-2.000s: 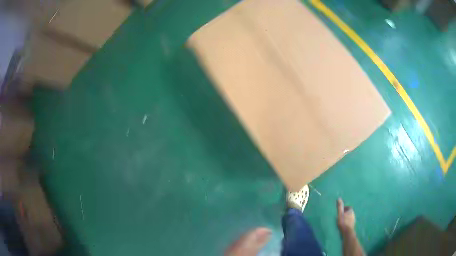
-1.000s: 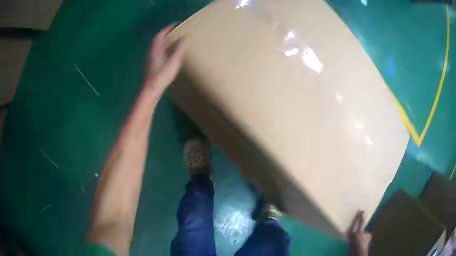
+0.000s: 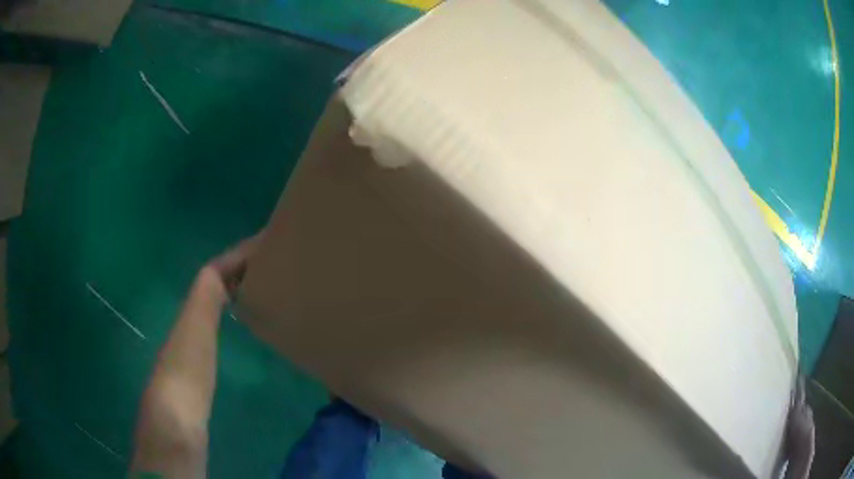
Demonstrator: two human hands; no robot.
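A large closed brown shipping carton point(image 3: 581, 215) fills the middle and right of the view, tilted, with its near side face in shadow. A line runs lengthwise along its lighter face. My left hand point(image 3: 232, 267) grips the carton's lower left edge, its fingers partly hidden behind the carton. My right hand point(image 3: 799, 432) is at the carton's right end near the lower right of the view, mostly hidden by the carton and cut off by shadow. A pale worn or blurred patch shows at the carton's upper left corner.
Green glossy floor point(image 3: 131, 224) lies around the carton, with a yellow line point(image 3: 785, 229) on the right. Brown cartons point(image 3: 21, 131) stand along the left edge. A dark brown carton point(image 3: 835, 360) is at the right edge. My blue-trousered legs show below the carton.
The carton has tilted up, showing more of its near side, and covers my feet. My left hand has moved down to its lower edge. My right hand has moved to the right around its end.
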